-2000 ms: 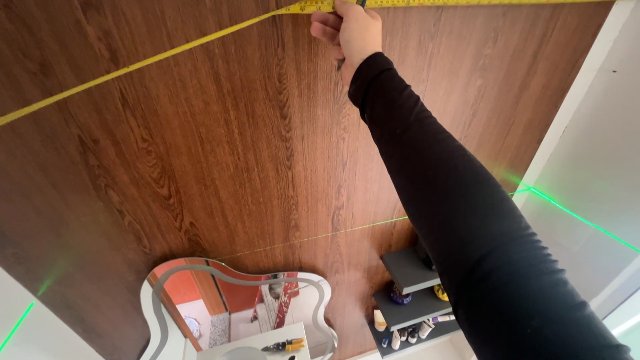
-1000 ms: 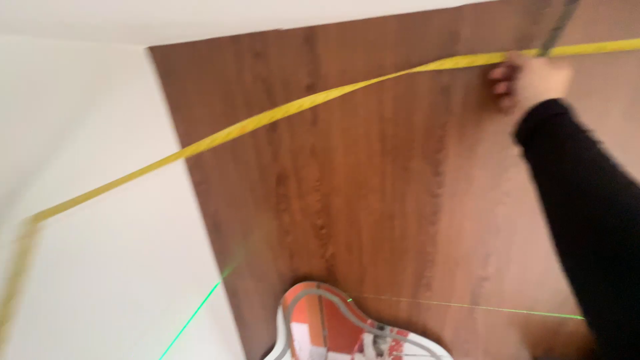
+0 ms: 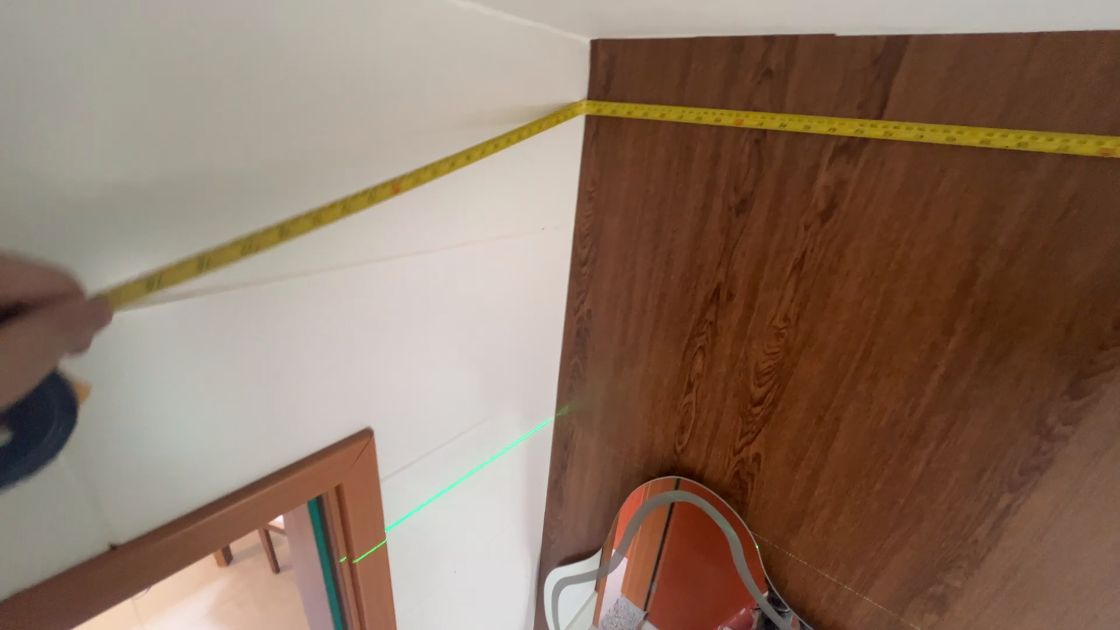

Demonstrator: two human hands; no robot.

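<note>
At the left edge of the head view, my left hand (image 3: 44, 324) pinches a yellow tape measure blade (image 3: 394, 188). Below that hand is a dark, round tape measure case (image 3: 37, 429), partly cut off by the frame. From my fingers the blade runs along the white wall (image 3: 455, 306) up to the corner, bends there, and continues rightward across the wood-grain panel (image 3: 831, 262) out of view. It lies a little below the panel's top edge. My right hand is outside the frame.
A green laser line (image 3: 472, 474) crosses the white wall and touches a brown wooden door frame (image 3: 354, 490) at lower left. A wavy-edged mirror (image 3: 700, 542) hangs on the panel at the bottom. The white ceiling (image 3: 875, 13) meets the panel above.
The view has swung left to the corner and door frame. My left hand has come into view, holding the tape blade. The black-sleeved arm and its hand have left the view. The blade now bends at the corner.
</note>
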